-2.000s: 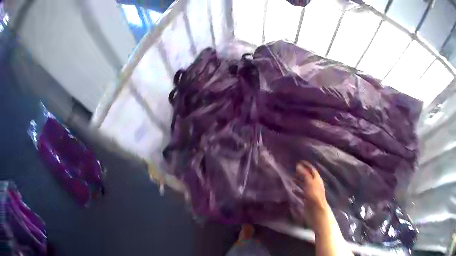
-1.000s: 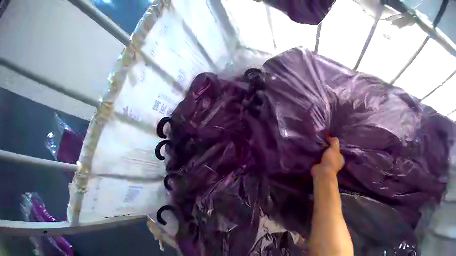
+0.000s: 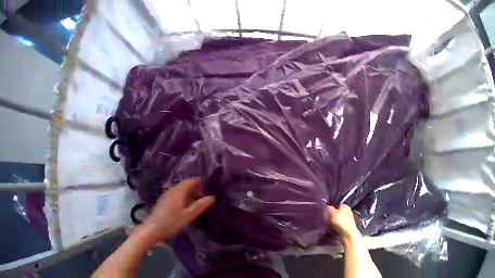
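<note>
A bagged purple garment (image 3: 271, 157) in shiny clear film lies across the top of a heap in the cage trolley. My right hand (image 3: 342, 218) grips its near edge, and the film creases fan out from my fingers. My left hand (image 3: 187, 202) is at its left end, thumb and fingers around dark material there; the fingertips are partly hidden. More bagged purple garments (image 3: 157, 130) lie beneath and to the left, with several black hanger hooks (image 3: 114, 150) along the left side.
White cage liner (image 3: 81, 157) and metal bars surround the heap. The cage's near rim (image 3: 391, 237) runs below my hands, with loose clear film (image 3: 429, 244) over it at the right. A bagged purple piece (image 3: 35, 209) shows on the floor outside, left.
My left hand has come into view at the garment's left end. My right hand has moved down towards the near rim, drawing the garment nearer. The view has shifted over the heap.
</note>
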